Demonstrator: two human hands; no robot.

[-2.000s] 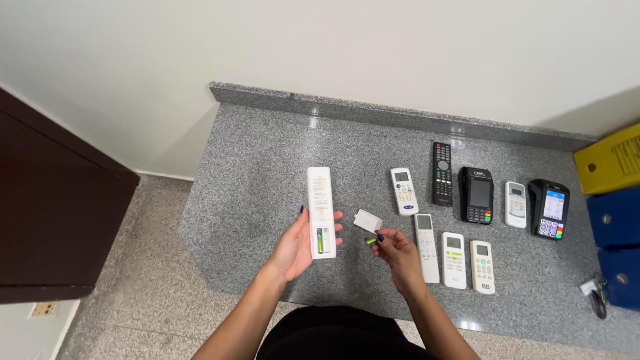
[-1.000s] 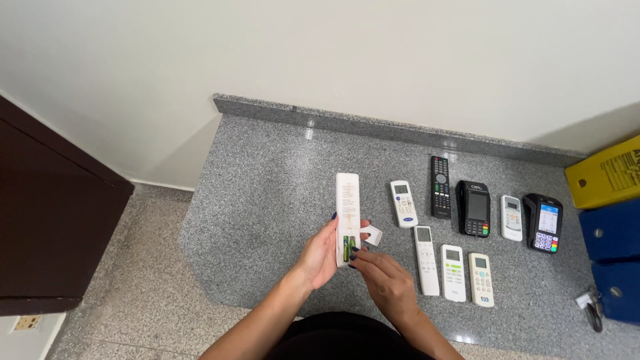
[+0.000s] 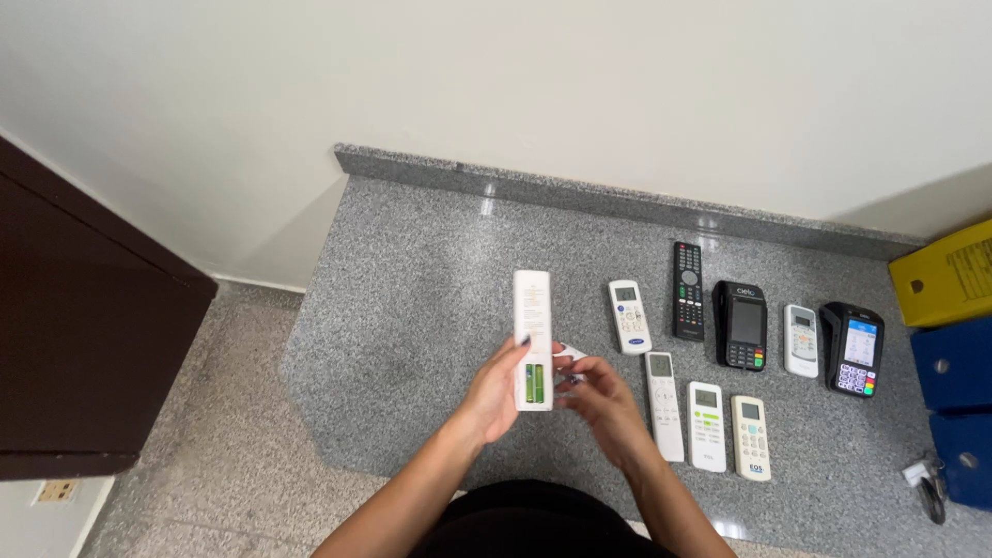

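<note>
My left hand (image 3: 496, 391) holds a white remote control (image 3: 532, 310), its back facing up and its battery bay uncovered at the lower end. Two green batteries (image 3: 535, 383) lie side by side in that bay. Just to the right, my right hand (image 3: 601, 399) has its fingers at a small white battery cover (image 3: 571, 353), which is partly hidden. Whether the right fingers grip the cover or only touch it cannot be told.
Right of my hands on the grey granite counter (image 3: 403, 310) lie several white remotes (image 3: 630, 318), a black remote (image 3: 687, 291) and two card terminals (image 3: 746, 325). Yellow (image 3: 942, 271) and blue (image 3: 957, 364) file boxes and keys (image 3: 930, 480) are at the far right.
The battery that my right hand held two seconds ago is now in the bay beside the other one. My right hand has moved off the bay to the cover.
</note>
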